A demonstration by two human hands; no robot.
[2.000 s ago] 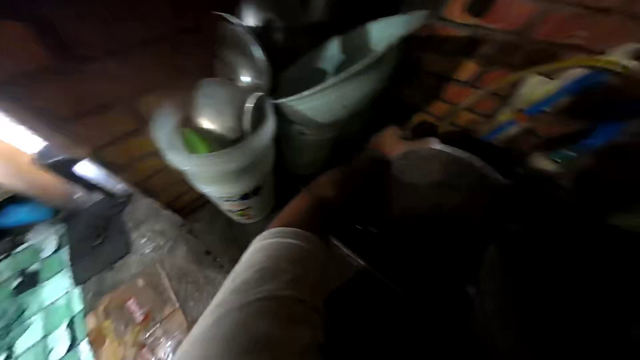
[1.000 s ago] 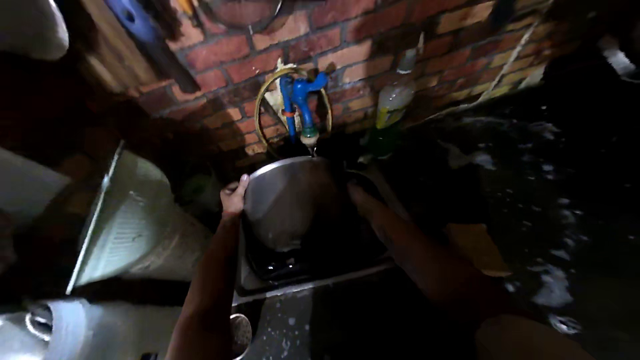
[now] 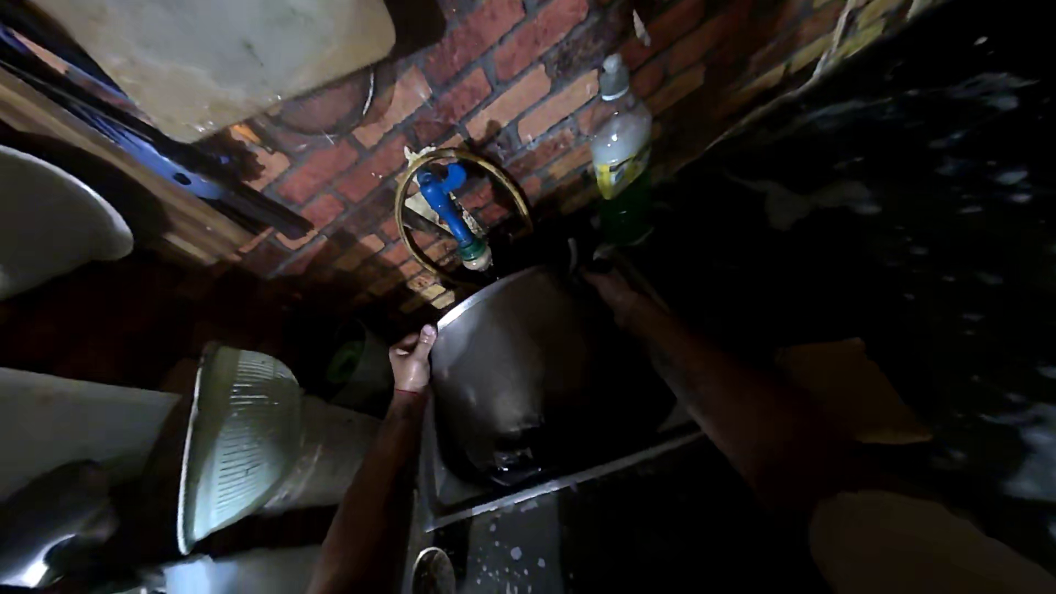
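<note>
A large metal pot (image 3: 503,363) is tilted over a sink (image 3: 577,478), beneath a blue plastic tap (image 3: 445,206) on the brick wall. My left hand (image 3: 412,359) grips the pot's rim at its left, thumb up. My right hand (image 3: 606,285) is at the pot's far right side, in deep shadow; its fingers are hardly visible, and its hold cannot be made out. Some liquid glints low in the pot. A yellowish hose (image 3: 404,214) loops around the tap.
A plastic bottle with green liquid (image 3: 623,165) stands right of the tap. Left are a ribbed pale basin (image 3: 239,437) and a white container (image 3: 247,569). A pale board (image 3: 239,49) hangs above. A brown flat piece (image 3: 854,392) lies on the dark wet counter at right.
The view has swung from the basin and bucket to the sink. Since one second ago, both hands and the pot have stayed in nearly the same place under the tap.
</note>
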